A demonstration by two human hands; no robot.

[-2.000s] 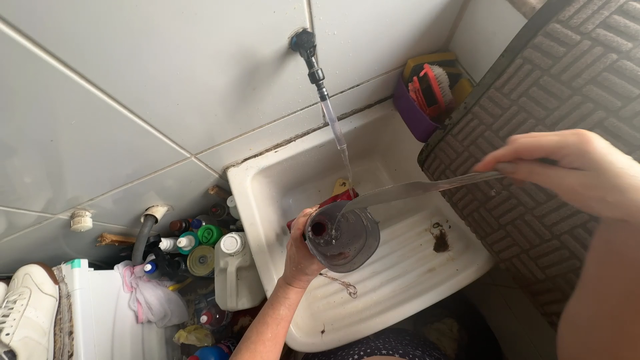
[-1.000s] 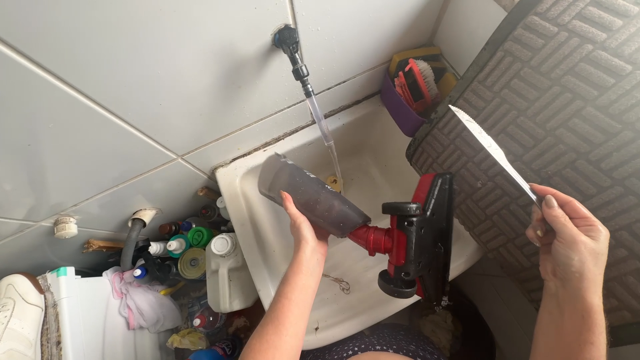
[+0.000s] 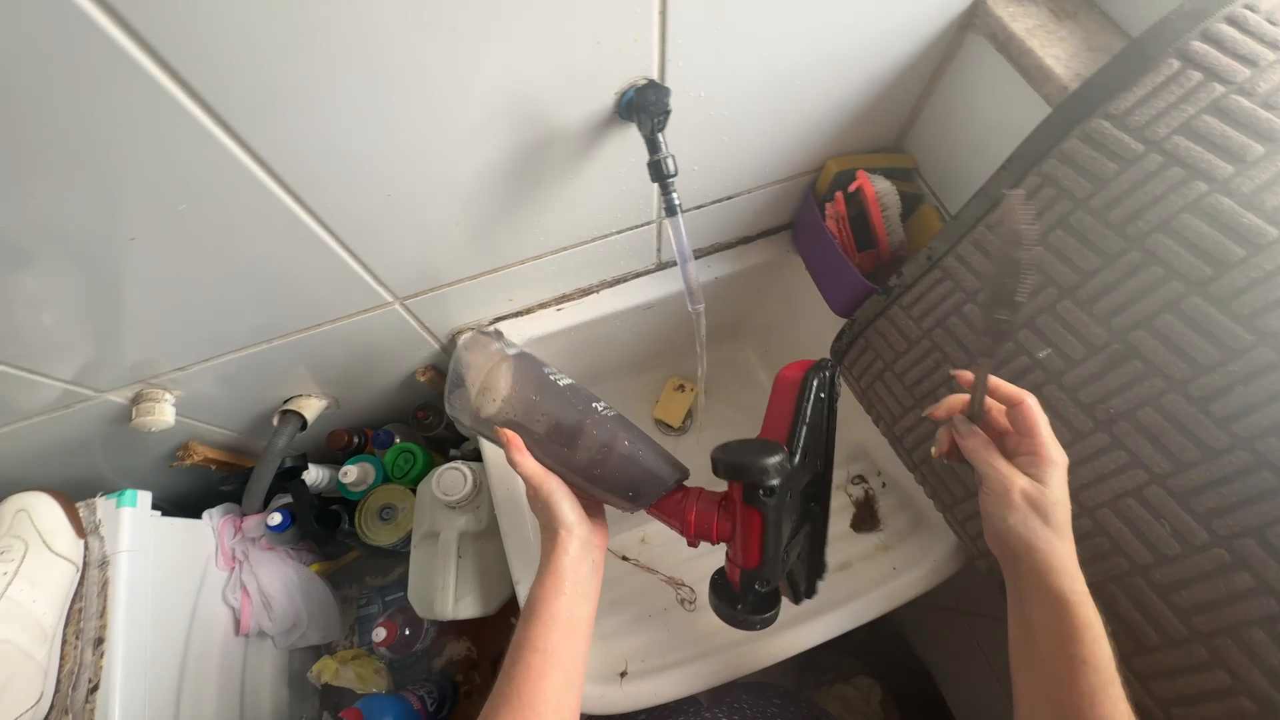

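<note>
My left hand (image 3: pixel 560 495) grips the smoky plastic dust container (image 3: pixel 575 430) of a vacuum cleaner from below. A red and black floor head (image 3: pixel 765 495) is joined to its narrow end and hangs over the white laundry sink (image 3: pixel 620 680). Between thumb and fingers, my right hand (image 3: pixel 1000 450) holds a knife upright, its serrated dark blade (image 3: pixel 1008 260) blurred, over the textured mat. Water runs from a black tap (image 3: pixel 655 130) through a clear tube (image 3: pixel 685 255) into the sink, beside a yellow soap or sponge piece (image 3: pixel 675 402). Clumps of wet hair or debris (image 3: pixel 863 505) lie in the basin.
A purple tub (image 3: pixel 835 265) with a brush (image 3: pixel 865 225) stands at the sink's back right corner. The textured mat (image 3: pixel 1150 330) covers the right side. Left of the sink are a white jug (image 3: pixel 460 540), several bottles, a tied cloth (image 3: pixel 270 580) and a white shoe (image 3: pixel 35 590).
Two seconds ago the knife reached the container's open end over the sink. It has since moved right, away from it, and my left hand has tipped the container sideways, bringing the floor head into view.
</note>
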